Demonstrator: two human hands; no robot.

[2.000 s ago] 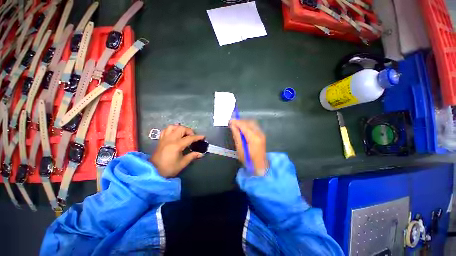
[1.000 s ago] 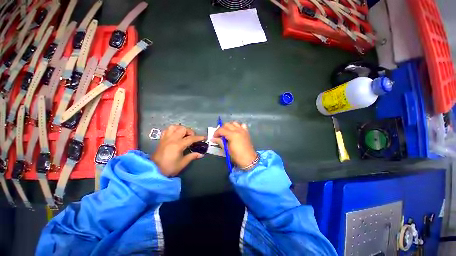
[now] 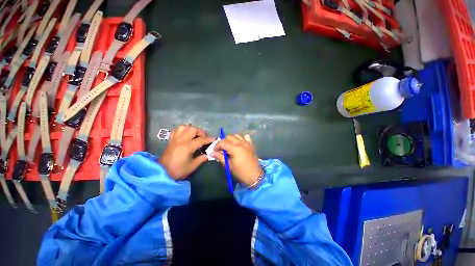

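Observation:
My left hand [image 3: 183, 151] holds a wristwatch by its dark head [image 3: 200, 151], at the bench's near middle. A small steel buckle [image 3: 163, 134] shows just left of this hand, on the mat. My right hand [image 3: 239, 158] pinches a small white wipe [image 3: 212, 150] against the right side of the watch head. The same hand also holds a thin blue stick-like tool [image 3: 229, 175], its upper end pointing away from me. Most of the watch and its strap are hidden by my fingers and the wipe.
Red trays with overlapping watches [image 3: 111, 155] lie left. A white paper sheet [image 3: 255, 21] and another red watch tray [image 3: 349, 26] are at the far side. A blue cap [image 3: 304, 97], white bottle [image 3: 371, 97], yellow-handled knife [image 3: 361, 148] and square black fan [image 3: 400, 145] are right.
My right hand has picked up the wipe from the mat and brought it left to the watch head. The blue tool has moved left with it. My left hand stays on the watch.

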